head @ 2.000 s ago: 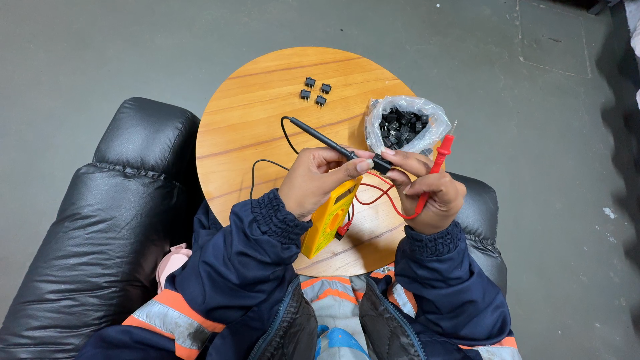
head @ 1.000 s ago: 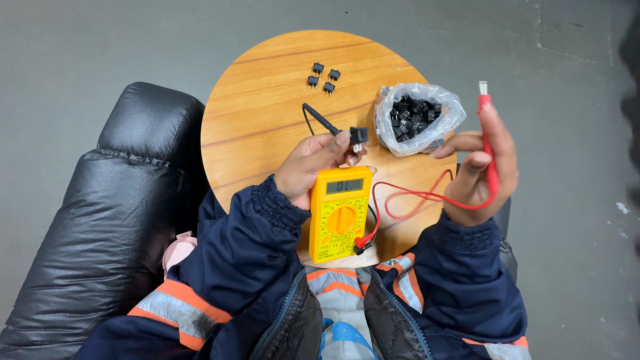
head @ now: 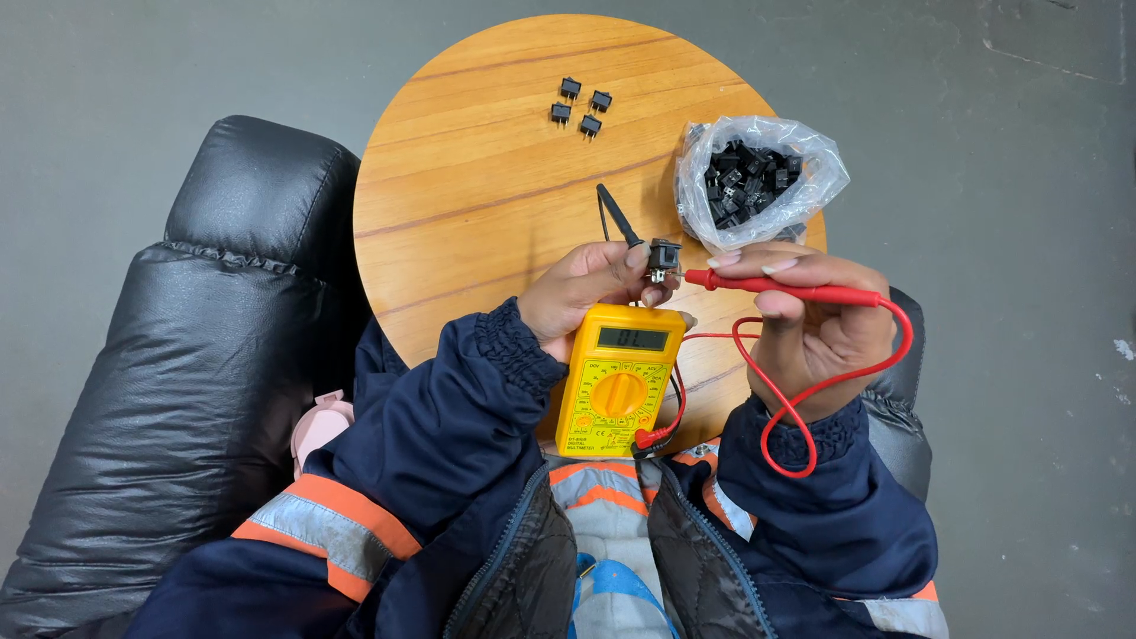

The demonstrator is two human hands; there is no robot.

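Observation:
My left hand (head: 593,288) grips a black rocker switch (head: 665,255), its metal terminals facing down, along with the black test probe (head: 619,215). Between the fingers of my right hand (head: 812,324) lies the red test probe (head: 781,288), pointing left; its metal tip is at the switch's terminals, though whether they touch I cannot tell. A yellow digital multimeter (head: 619,382) stands just below my left hand, its dial and display facing me, with red and black leads plugged in at its lower right. My left fingers partly hide the black probe's tip.
Several black rocker switches (head: 581,106) lie on the round wooden table (head: 461,160) toward the back. A clear plastic bag (head: 821,164) full of similar switches sits open at the table's right. Black padded chair arms (head: 177,355) flank the table, and a pink object (head: 320,429) is at the left.
The red probe was raised upright at the right one second ago; my right hand has brought it left to the switch and turned it level. My left hand still holds the switch.

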